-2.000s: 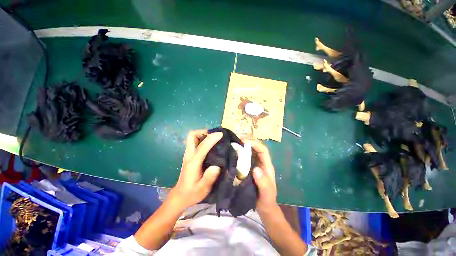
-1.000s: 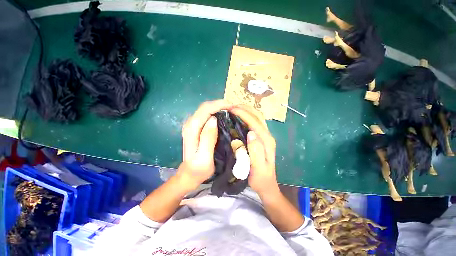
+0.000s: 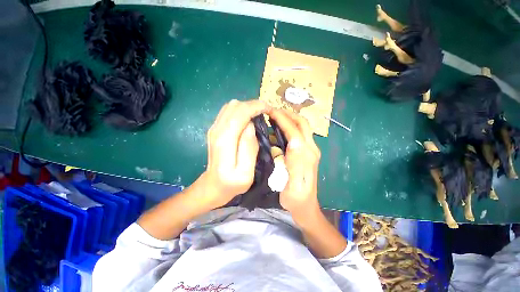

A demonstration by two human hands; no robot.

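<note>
My left hand [image 3: 232, 149] and my right hand [image 3: 299, 161] are both closed around a black garment [image 3: 260, 181] in front of my body. Between my hands a white block [image 3: 278, 175] with a little tan at its upper end lies against the black cloth. The fingertips of both hands meet at the top of the garment. Most of the tan figure part is hidden by the cloth and fingers. The tan glue card [image 3: 320, 76] lies just beyond my hands, with a whitish blob of glue [image 3: 296, 95] ringed by brown stains.
Black ruffled garments [image 3: 130, 98] lie on the green bench [image 3: 211, 63] at left. Dressed figures with tan legs [image 3: 464, 108] lie at right. A thin stick [image 3: 340, 124] projects from the card's right edge. Blue bins [image 3: 108, 199] stand below left; tan leg parts [image 3: 393, 251] fill a bin below right.
The view has shifted, so the bench appears higher. The white block has turned from pointing up to pointing down towards my body. Both hands have closed more tightly around the garment.
</note>
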